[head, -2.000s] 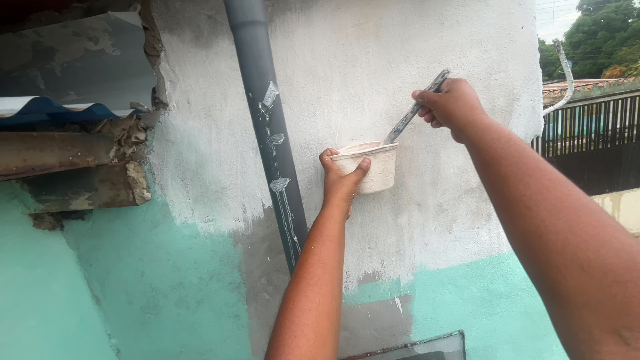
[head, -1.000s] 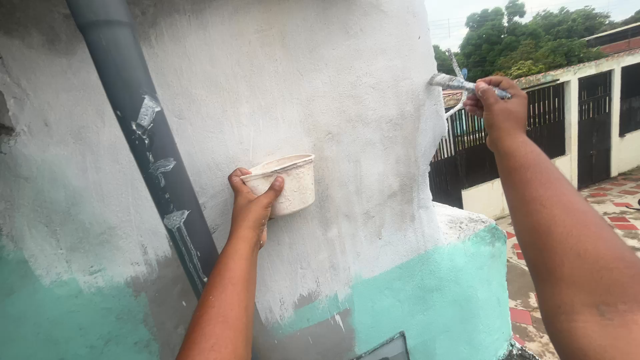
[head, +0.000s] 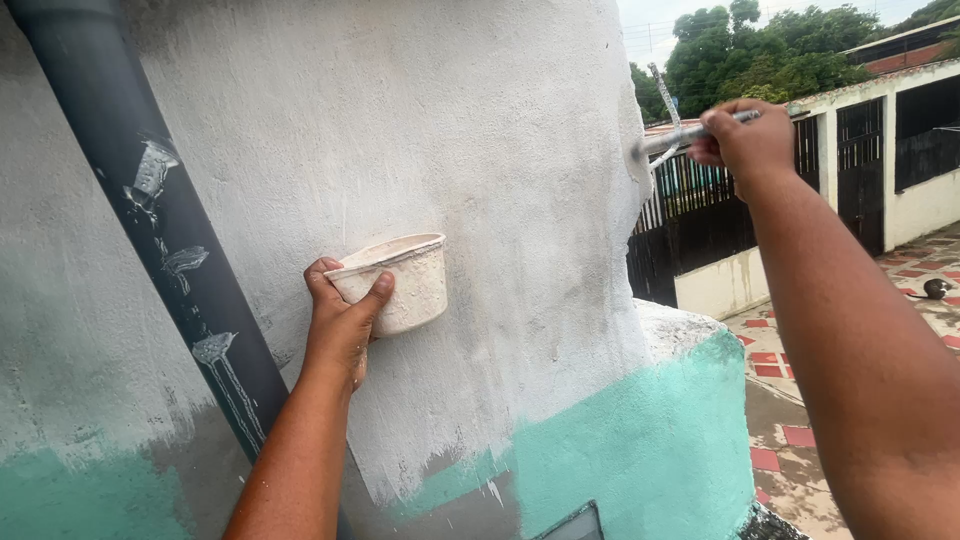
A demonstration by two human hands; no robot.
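My left hand [head: 341, 322] grips a whitish, paint-crusted plastic tub [head: 409, 289] by its rim, thumb on the outer side, close against the wall. Its contents are mostly hidden by the tilt. My right hand [head: 750, 142] holds a paintbrush [head: 686, 136] by the handle, bristles to the left at the wall's rough right edge; the bristles are blurred. Behind or beside the brush a whitish bent rod or cable [head: 666, 94] sticks up. The wall [head: 525, 150] is coated white above, with turquoise and bare grey patches lower down.
A dark grey drainpipe [head: 169, 225] with white smears slants down the wall at left. A framed grey panel [head: 574, 525] shows at the bottom. Beyond the wall edge are a ledge [head: 679, 330], a black metal fence [head: 709, 217], a tiled pavement [head: 772, 435] and a small dark animal [head: 936, 288].
The brush has gone from the tub's rim to the wall's right edge, where it remains. My left hand has kept hold of the tub. The view has swung right.
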